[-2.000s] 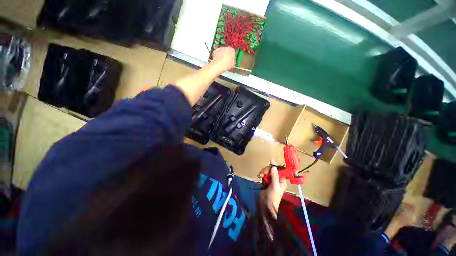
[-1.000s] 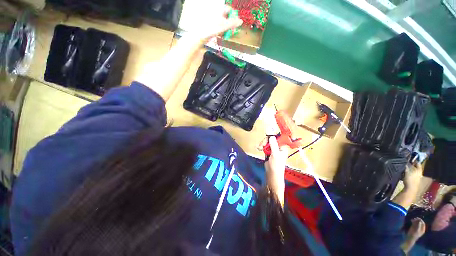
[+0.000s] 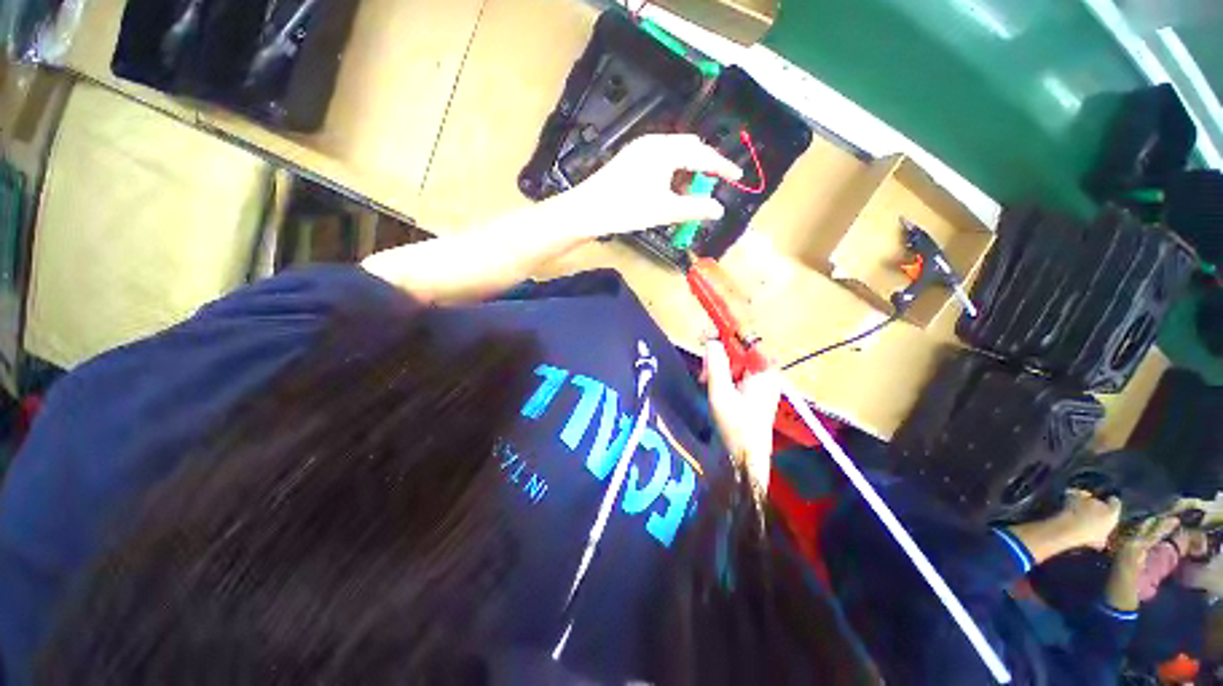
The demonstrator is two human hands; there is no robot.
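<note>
My left hand (image 3: 644, 188) pinches a green cylindrical cell (image 3: 693, 215) with a red lead wire (image 3: 761, 168), over the right one of two black housings (image 3: 782, 141). My right hand (image 3: 742, 402) grips the red hot glue gun (image 3: 720, 306); a long white glue stick (image 3: 892, 529) sticks out of its back. The gun's nozzle is close to the lower end of the cell; whether they touch cannot be told. Another green cell (image 3: 671, 43) lies at the top edge of the left housing (image 3: 610, 101).
A black glue gun (image 3: 925, 255) rests in an open cardboard tray (image 3: 872, 215), its cord running to the front. Stacked black housings (image 3: 1073, 295) stand at the right. More housings (image 3: 242, 54) lie upper left. A green belt (image 3: 899, 81) runs behind. Another person's hands (image 3: 1080, 520) show lower right.
My left hand has left the box of red-wired cells and come down over the housings with a green cell. The glue gun has moved up to the cell. The view has shifted, leaving the parts box mostly out.
</note>
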